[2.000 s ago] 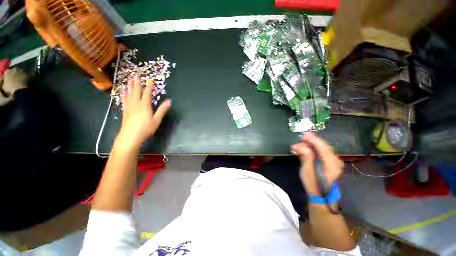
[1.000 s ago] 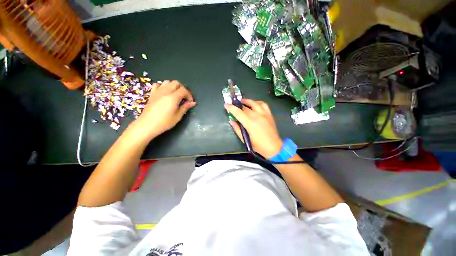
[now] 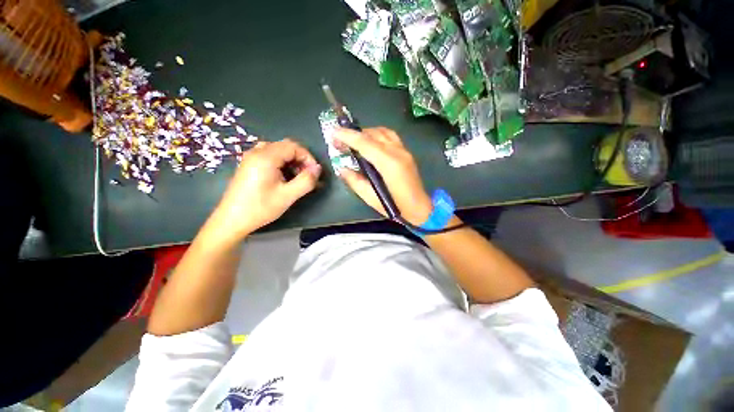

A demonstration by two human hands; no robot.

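My right hand (image 3: 385,170), with a blue wristband (image 3: 440,212), is closed on the black handle of a soldering iron (image 3: 370,170). The iron's metal tip points away from me, just above a small green and white circuit board (image 3: 336,143). The board lies on the dark mat, partly covered by my right fingers. My left hand (image 3: 278,173) rests on the mat just left of the board, its fingers curled. Whether it holds a small component is too small to tell. A loose heap of small white, yellow and purple-brown components (image 3: 161,125) lies left of my left hand.
A pile of green-silver boards (image 3: 451,60) lies at the back right. Beyond it are a black box with a red light (image 3: 656,64) and a yellow-green tin (image 3: 632,155). An orange fan (image 3: 40,60) stands at the far left, with a pale cable (image 3: 97,193) by the heap.
My right hand came from the board pile to the single board with the iron. My left hand moved right, off the component heap, and its fingers curled. The camera view has shifted.
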